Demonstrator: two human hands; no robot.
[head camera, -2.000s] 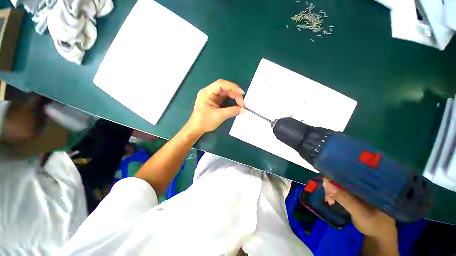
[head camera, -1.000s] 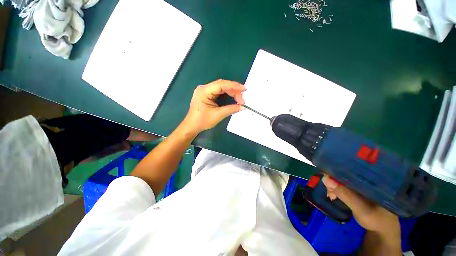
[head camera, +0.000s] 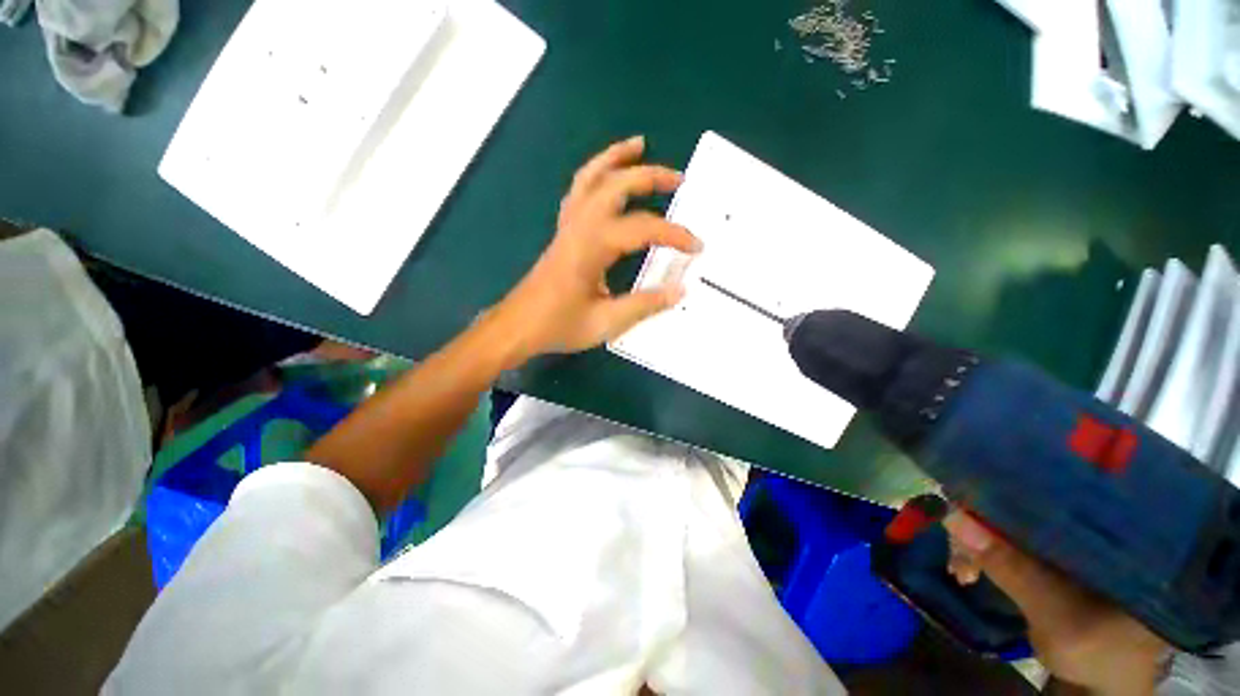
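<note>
A white panel lies flat on the green bench in front of me. My left hand is over its left edge, fingers spread. A small pale patch shows between finger and thumb; I cannot tell if it is held. My right hand grips the dark blue cordless drill from below, mostly hidden by it. The thin driver bit points left over the panel, its tip just right of my left fingertips. I cannot tell if the tip touches the panel.
Another white panel lies at the left with a raised strip. Scattered screws lie at the far side. A crumpled cloth is far left. White panels overlap at far right; upright white layers stand at the right edge. Blue stools are below.
My left hand has opened from its pinch at the bit tip and moved slightly up and right. The drill has shifted right and the bit is clear of my fingertips. The view has shifted slightly.
</note>
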